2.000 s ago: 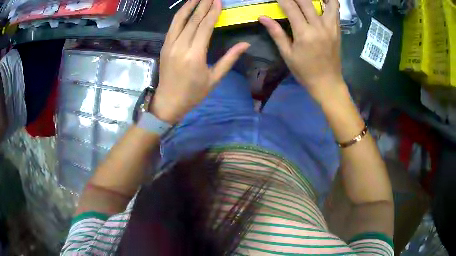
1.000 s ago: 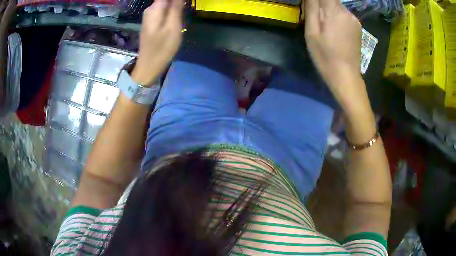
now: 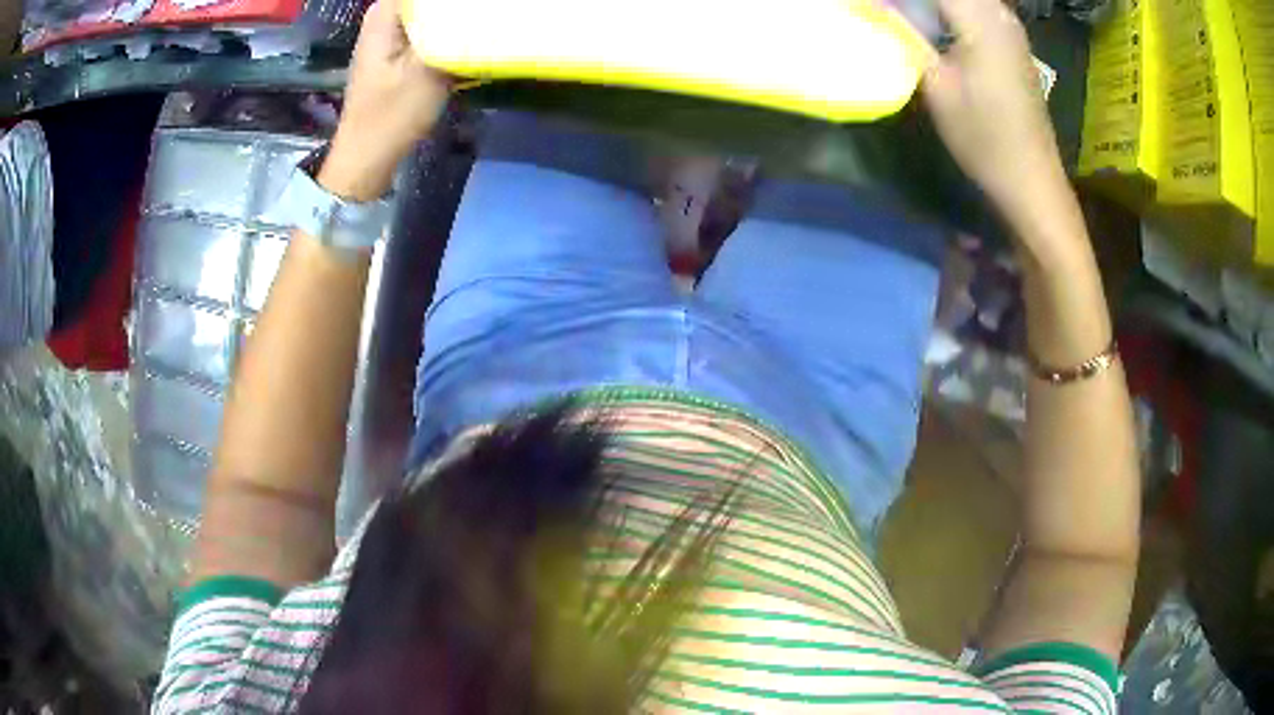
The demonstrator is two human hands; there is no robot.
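Note:
A yellow retail box (image 3: 671, 56) is held up close to the camera at the top of the picture. Its white face is overexposed, with a bright yellow lower edge, and its top is cut off by the picture's edge. My left hand (image 3: 389, 95) grips its left end. My right hand (image 3: 981, 101) grips its right end. The fingertips of both hands are partly hidden or cut off.
Yellow boxes (image 3: 1185, 119) stand in a row at the upper right. Clear trays with a red layer (image 3: 196, 17) lie at the upper left. A grey compartment tray (image 3: 203, 300) is below the bench at left. The dark bench edge crosses the upper picture.
Both hands were flat at a yellow box, then apart beside it. Now they hold the box up, larger in view, with its white face showing. The barcode label is mostly hidden behind my right hand.

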